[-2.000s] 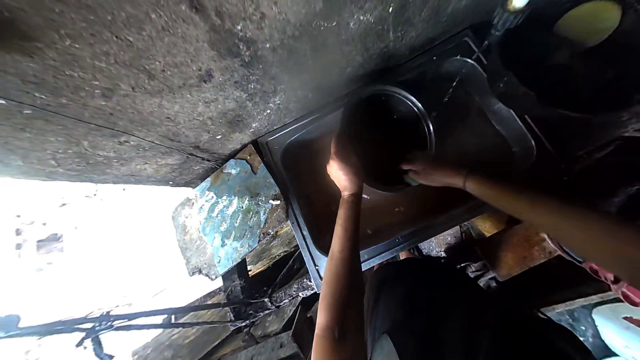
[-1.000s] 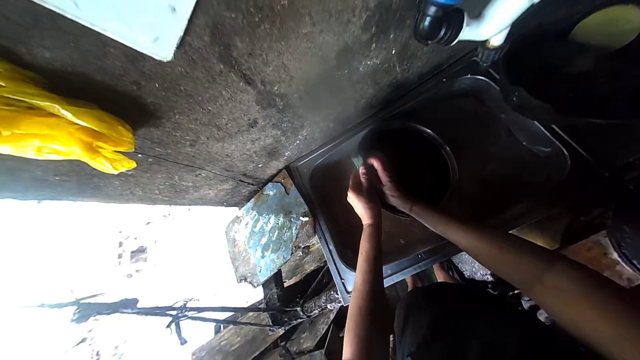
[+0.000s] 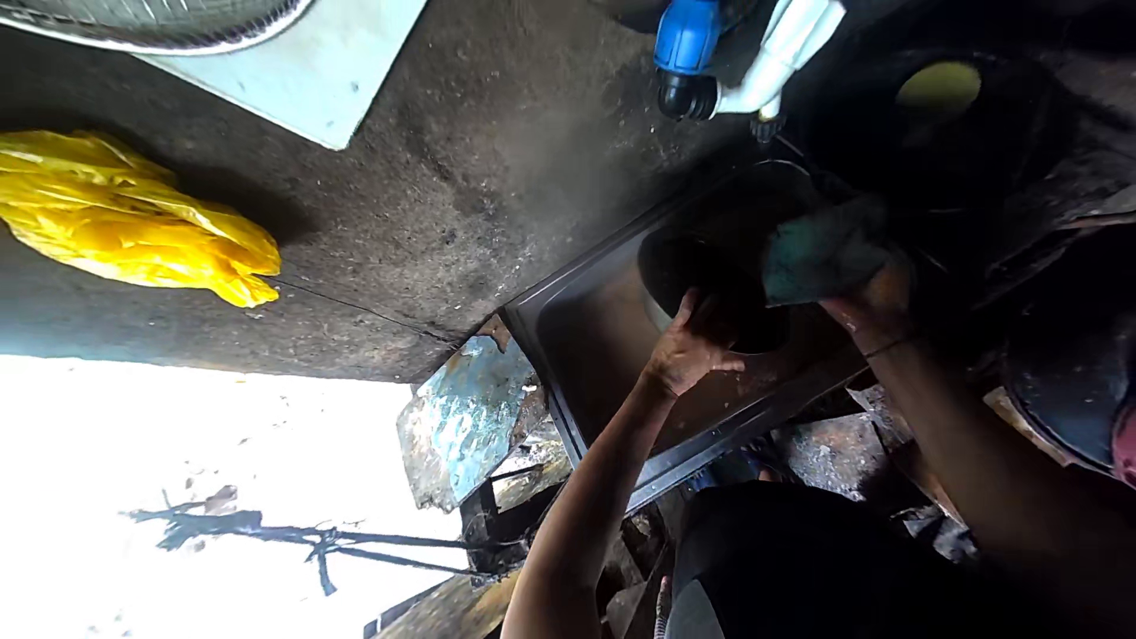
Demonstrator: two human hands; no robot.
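Observation:
A metal sink [image 3: 590, 333] lies below me, its inside dim. My left hand [image 3: 697, 349] grips a dark round pan or pot [image 3: 688, 266], which is tilted over the basin; its exact shape is lost in shadow. To the right of the pan, my right hand [image 3: 874, 293] holds a greenish cloth [image 3: 821, 253] up, apart from my left hand. Behind the cloth, a thin curved rim of another round vessel shows faintly in the sink.
A white tap pipe with a blue fitting [image 3: 688, 40] stands behind the sink. A yellow plastic bag [image 3: 124, 217] and a pale board [image 3: 311, 80] under a metal rack or basket are at the upper left. A dark bucket [image 3: 1065, 382] stands at the right.
My hands were together at the dark vessel one second ago; now they are apart. The right hand has moved right with the cloth, and the pan is tilted. The view has shifted.

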